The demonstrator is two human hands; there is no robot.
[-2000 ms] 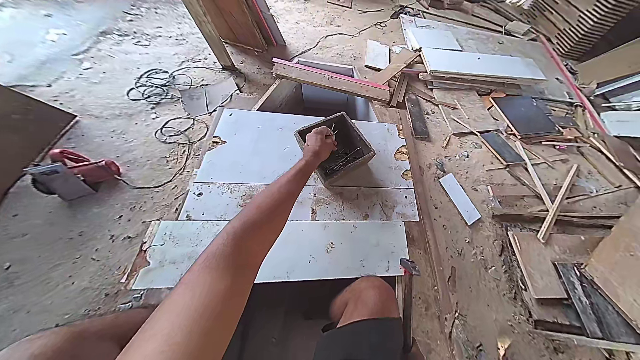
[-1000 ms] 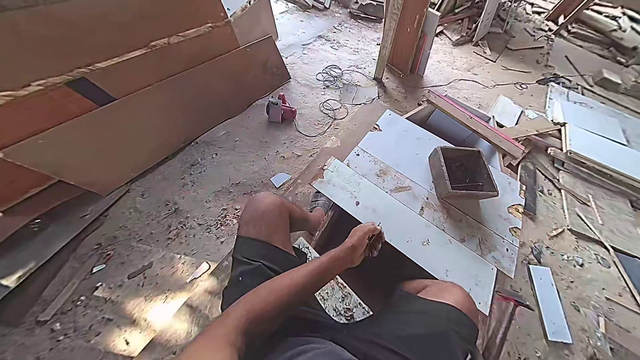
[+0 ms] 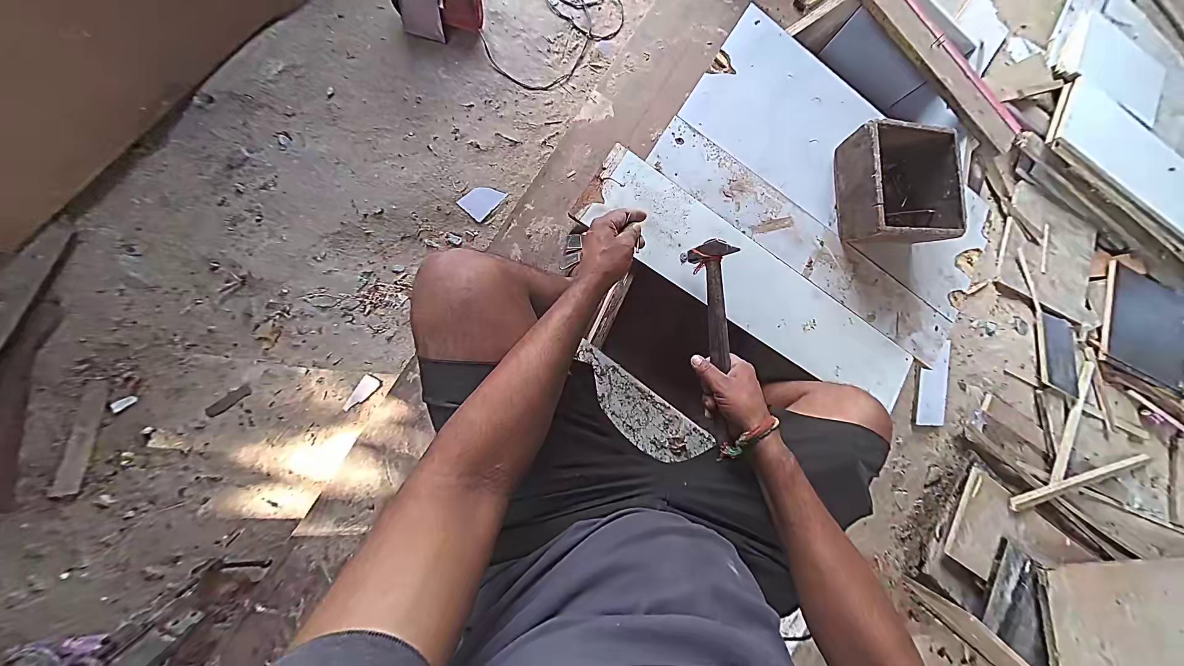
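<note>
My right hand (image 3: pixel 735 396) is closed around the wooden handle of a hammer (image 3: pixel 717 305), its head raised over the dark gap in front of my lap. My left hand (image 3: pixel 614 242) is at the left end of the nearest white board (image 3: pixel 749 277), fingers pinched together; something small and thin may be between them, but it is too small to make out. More white boards (image 3: pixel 786 92) lie beyond, side by side. An open square wooden box (image 3: pixel 860 185) stands on them, with dark, thin pieces inside.
A red power tool (image 3: pixel 462 14) with a cable (image 3: pixel 546 83) lies on the dusty floor at the top. Scrap wood strips (image 3: pixel 1078 481) and panels are piled at the right. A large brown panel (image 3: pixel 111 92) leans at the upper left.
My left hand, in the box two seconds ago, has come back to the near board's left end. The hammer is now upright in my right hand. The view has swung down and left.
</note>
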